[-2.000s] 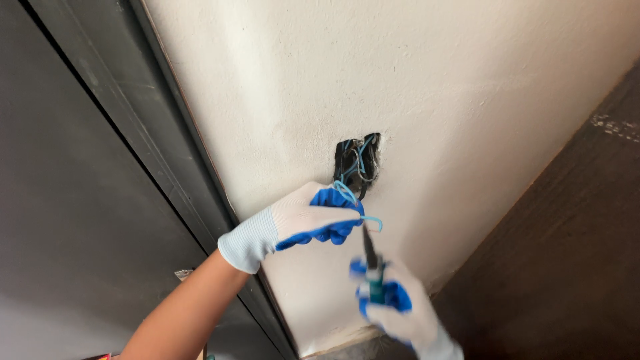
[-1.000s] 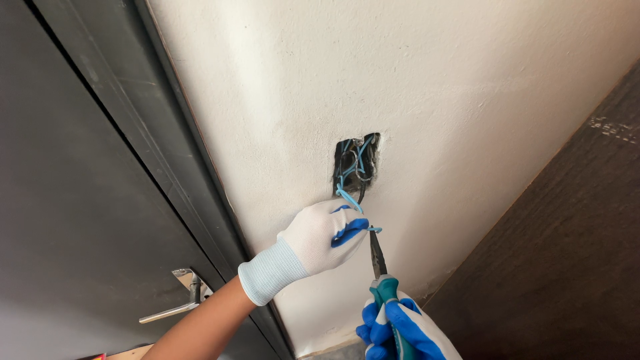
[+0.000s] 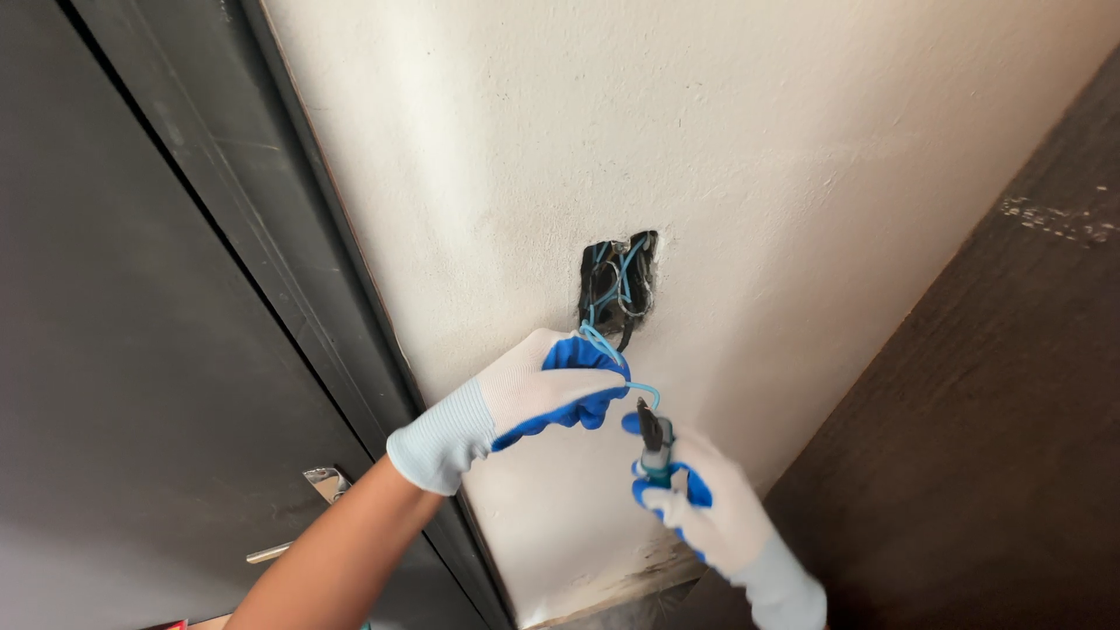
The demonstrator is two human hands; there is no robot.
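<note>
Both hands wear white knit gloves with blue coated palms. My left hand [image 3: 564,385] pinches a blue insulated wire [image 3: 646,388] just below a wall box opening [image 3: 618,284]. The wire's free end curves out past the fingertips and bends down. More blue wires and a dark cable show inside the recess. My right hand [image 3: 700,499], slightly blurred, holds pliers [image 3: 652,437] with dark jaws and green-grey handles. The jaws point up, close under the bent wire end; whether they touch it I cannot tell.
A pale plastered wall [image 3: 525,157] surrounds the opening. At left stand a dark grey door [image 3: 157,367] and its frame [image 3: 289,192], with a metal lever handle [image 3: 269,552] partly behind my left arm. A dark brown panel [image 3: 980,394] slants along the right side.
My left hand has turned, showing more of its blue palm side. My right hand has moved up with the pliers. The wire end, small beside the fingers a second ago, now shows as a longer curve.
</note>
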